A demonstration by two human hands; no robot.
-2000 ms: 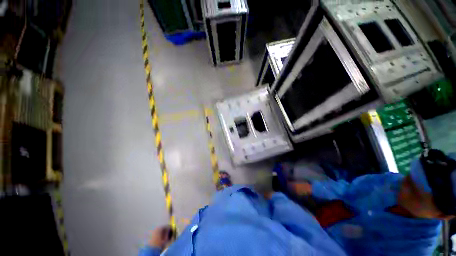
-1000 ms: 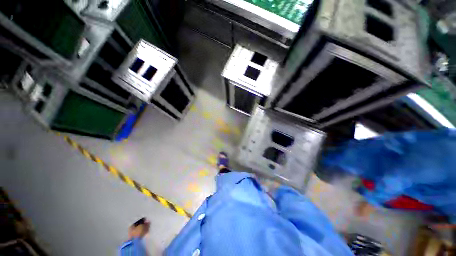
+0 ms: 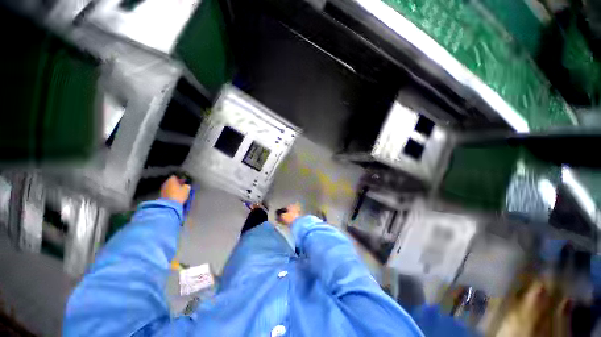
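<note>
A grey-white magazine rack (image 3: 240, 128) with two rectangular openings in its end plate stands on the floor in front of me. My left hand (image 3: 176, 189) is at its left lower side, small and blurred, with a dark cover at the fingertips. I cannot tell whether it touches the rack. My right hand (image 3: 288, 214) is below the rack's right corner, apart from it, with dark fingertips. Its fingers look curled, but blur hides whether it holds anything.
Large racks with green panels (image 3: 142, 112) stand at the left. Another white rack (image 3: 405, 135) stands under the metal-edged line (image 3: 455, 62) carrying green boards. More racks (image 3: 431, 240) are at the right. A white paper (image 3: 196, 279) lies low at the left.
I have moved closer to the left racks, which look larger. Both my hands are now in view, reaching forward; the right was not visible before. The other person in blue is largely out of view.
</note>
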